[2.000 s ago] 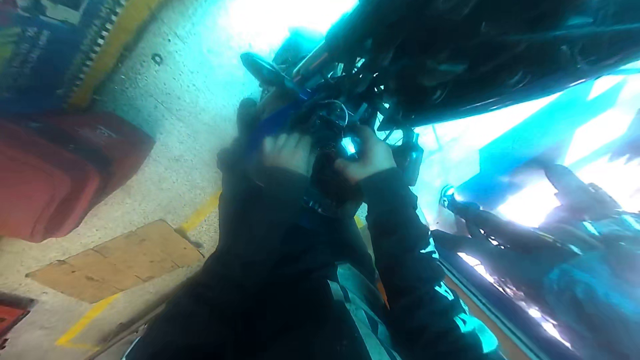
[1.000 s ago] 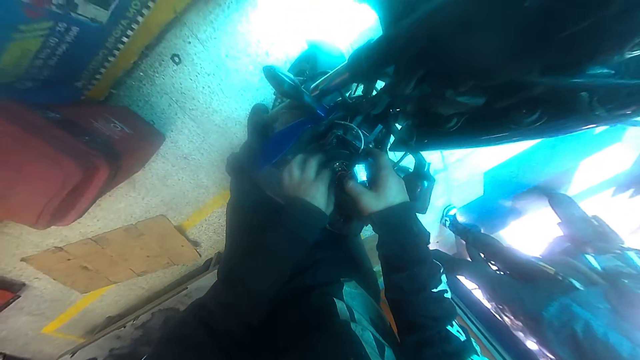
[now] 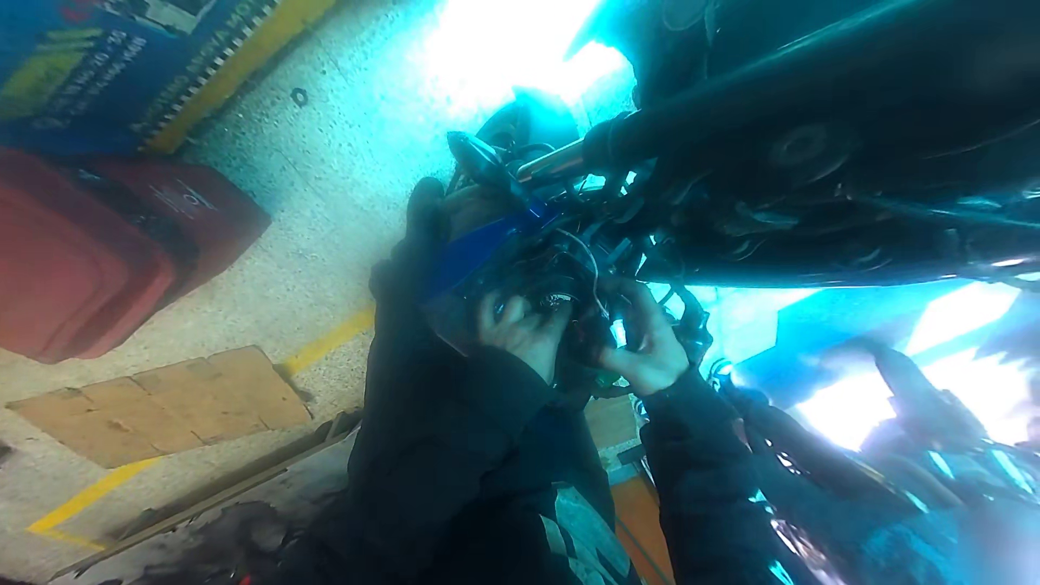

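Note:
Both of my hands are at a dark mechanical assembly with wires, which looks like part of a motorcycle. My left hand (image 3: 524, 331) is on the left side of it, fingers curled; what they hold cannot be made out. My right hand (image 3: 648, 341) is on the right side, thumb and fingers apart around a small bright spot, with no clear sign of what they grip. A thin pale wire (image 3: 593, 264) loops down between the hands. A blue panel (image 3: 479, 253) lies above my left hand. Shadow hides the details between my fingers.
A red case (image 3: 106, 252) stands on the speckled floor at left, below a blue printed board (image 3: 89, 73). A flat piece of cardboard (image 3: 175, 404) lies near yellow floor lines. A large dark body (image 3: 821, 154) spans the upper right. Another vehicle-like shape (image 3: 910, 455) is at lower right.
My left hand's fingers have shifted slightly and look more curled on the assembly. My right hand stays at its right side. The view has moved somewhat.

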